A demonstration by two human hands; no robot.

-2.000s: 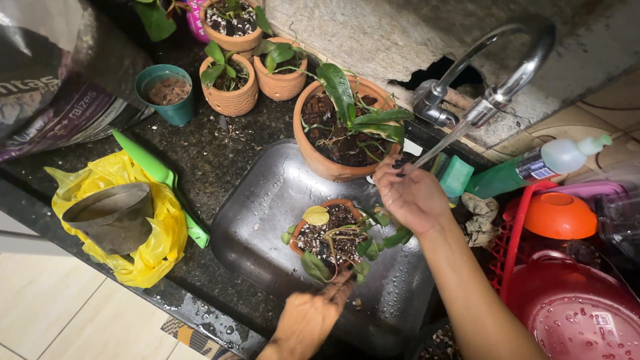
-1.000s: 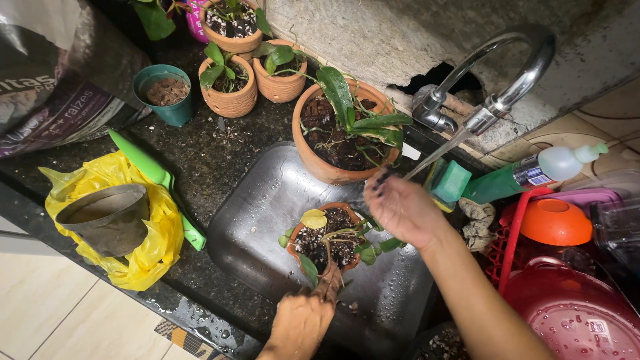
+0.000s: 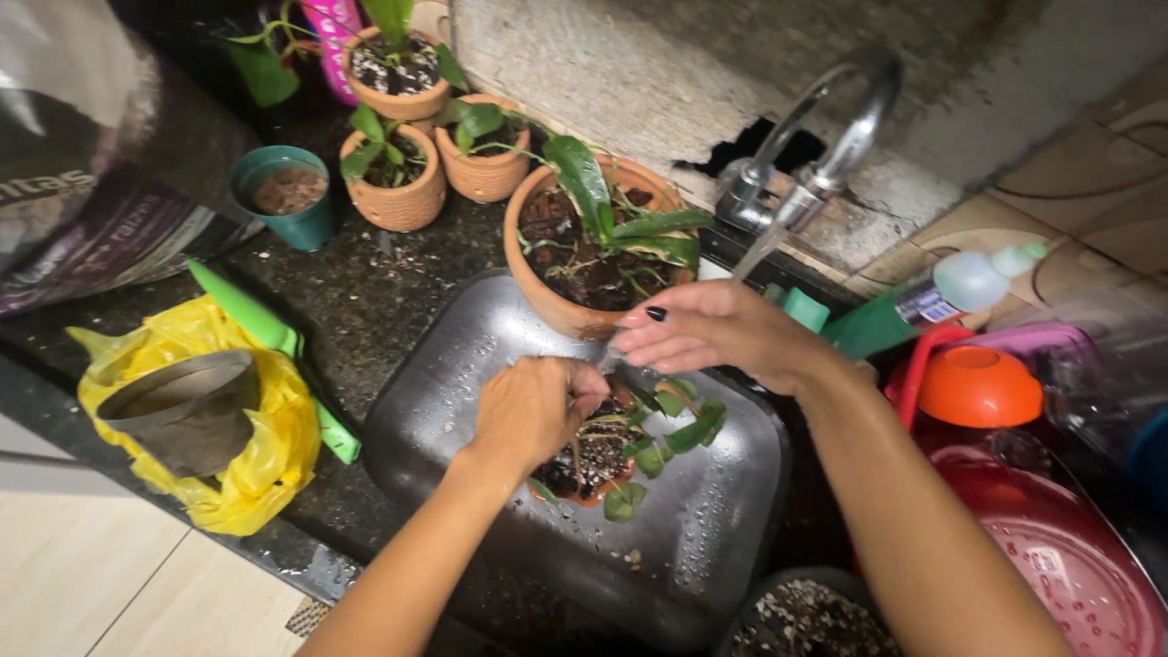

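Observation:
Water runs from the chrome faucet (image 3: 803, 201) onto my right hand (image 3: 693, 328), which is cupped beneath it, palm up and holding no object. My left hand (image 3: 538, 406) is over the far left rim of a small terracotta pot (image 3: 598, 497) in the metal sink (image 3: 721, 538); its fingers are curled near the plant's stems, and whether they grip one is hidden. The plant's green leaves (image 3: 698, 429) hang over the pot's right side. Just beyond my hands, a large terracotta pot (image 3: 534, 265) with a broad-leaved plant stands at the sink's back edge.
Left of the sink lie a green plastic trowel (image 3: 246, 306) and a yellow plastic bag (image 3: 219, 502) holding a dark pot (image 3: 187, 415). Small potted plants (image 3: 397, 192) and a teal pot (image 3: 297, 219) stand behind. At right are a green bottle (image 3: 876, 324), an orange bowl (image 3: 981, 388) and a red basin (image 3: 1077, 538).
My left hand has moved from the near side of the small pot to its far left side. My right hand has turned palm up under the water.

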